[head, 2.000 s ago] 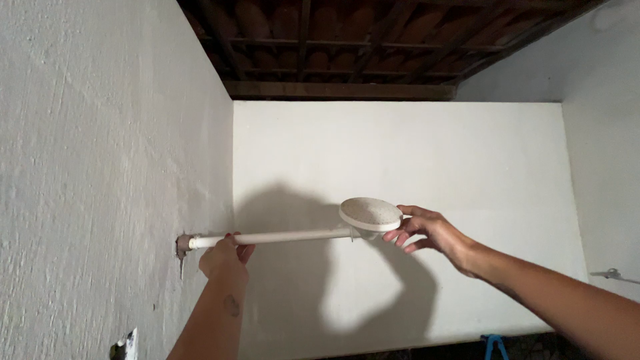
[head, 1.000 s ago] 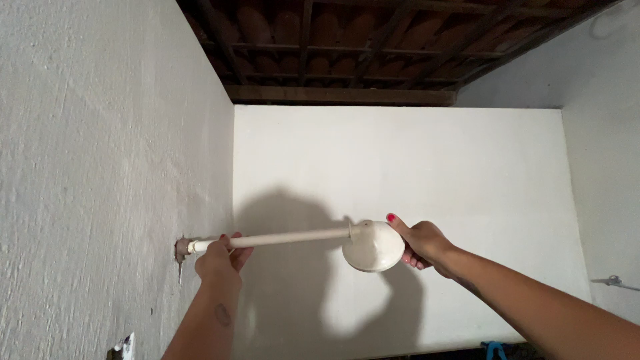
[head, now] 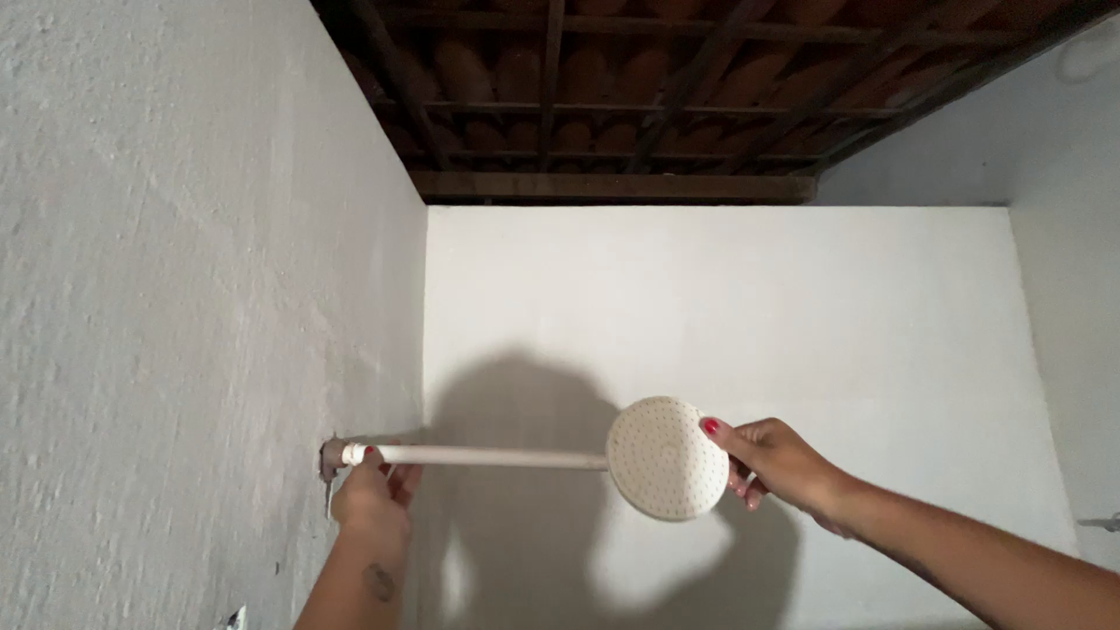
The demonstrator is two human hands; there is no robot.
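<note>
A white plastic shower arm (head: 507,457) runs sideways from a fitting (head: 332,458) in a rough hole in the left wall. At its far end is a round white shower head (head: 667,458), its perforated face turned toward me. My left hand (head: 376,490) grips the arm close to the wall, beside white thread at the joint. My right hand (head: 761,464) holds the rim of the shower head on its right side, thumb on the face and fingers behind, partly hidden.
The rough grey wall (head: 175,306) stands close on the left, with a chipped hole (head: 236,618) low down. A white wall (head: 744,297) is behind the shower head. Overhead are wooden beams (head: 612,185) and clay roof tiles. A metal fixture (head: 1104,523) shows at the right edge.
The shower head has turned: its rounded back showed a second ago, and its perforated face shows now. My right hand has turned with it. My left hand stays on the arm near the wall.
</note>
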